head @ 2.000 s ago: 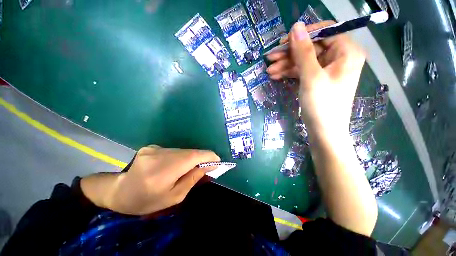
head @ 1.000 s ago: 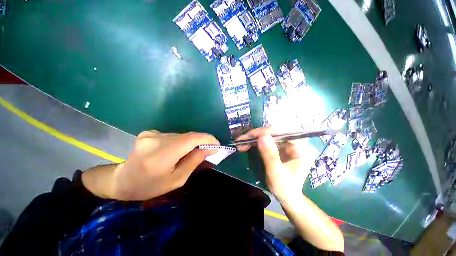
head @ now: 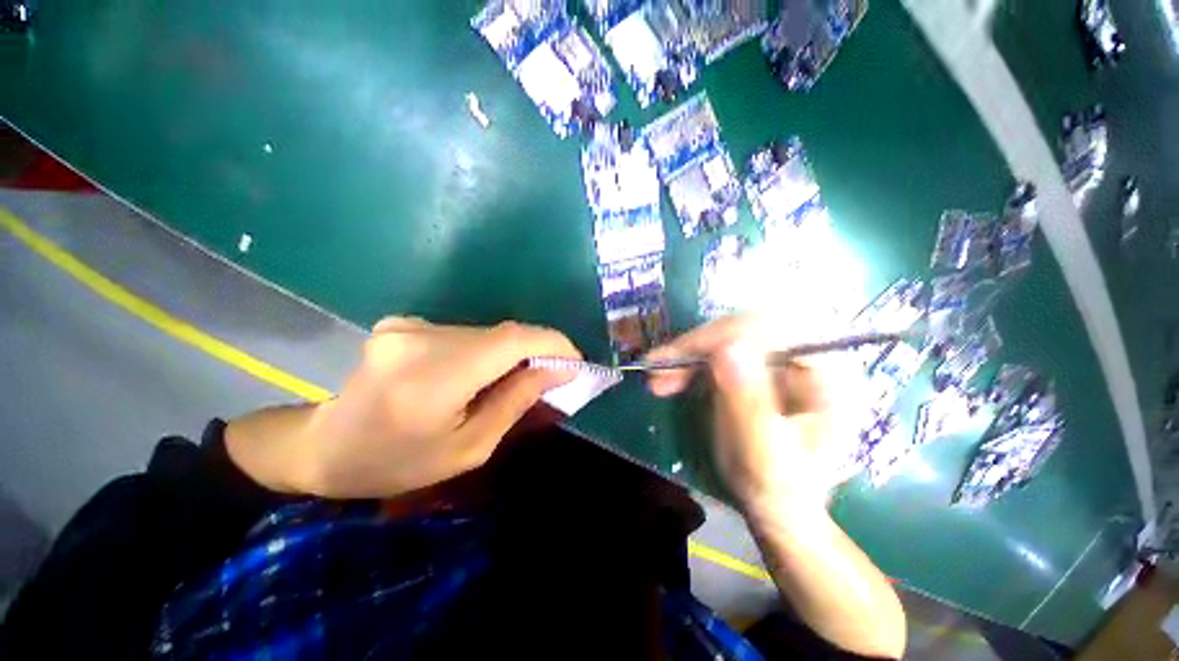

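My left hand [head: 446,403] pinches a small white sticker sheet [head: 581,386] with a dotted upper edge, near the bench's front edge. My right hand [head: 763,407] holds thin dark tweezers [head: 834,346] level, with their tip at the right corner of the sheet. Whether a sticker is at the tip is too small to tell. Blue-and-white circuit boards [head: 626,196] lie in rows beyond the hands, one with a brownish end just above the tweezer tip. Strong glare hides part of the boards behind my right hand.
A jumbled pile of boards [head: 1015,433] lies at the right on the green bench [head: 349,168]. A pale curved rail [head: 1034,162] runs down the right side, with more boards beyond it. Small white scraps lie on the bench. A yellow floor line [head: 155,316] passes at the left.
My right hand has come down from above the far boards to the sheet, bringing the tweezer tip to its corner. My left hand still pinches the sheet. The view has shifted slightly.
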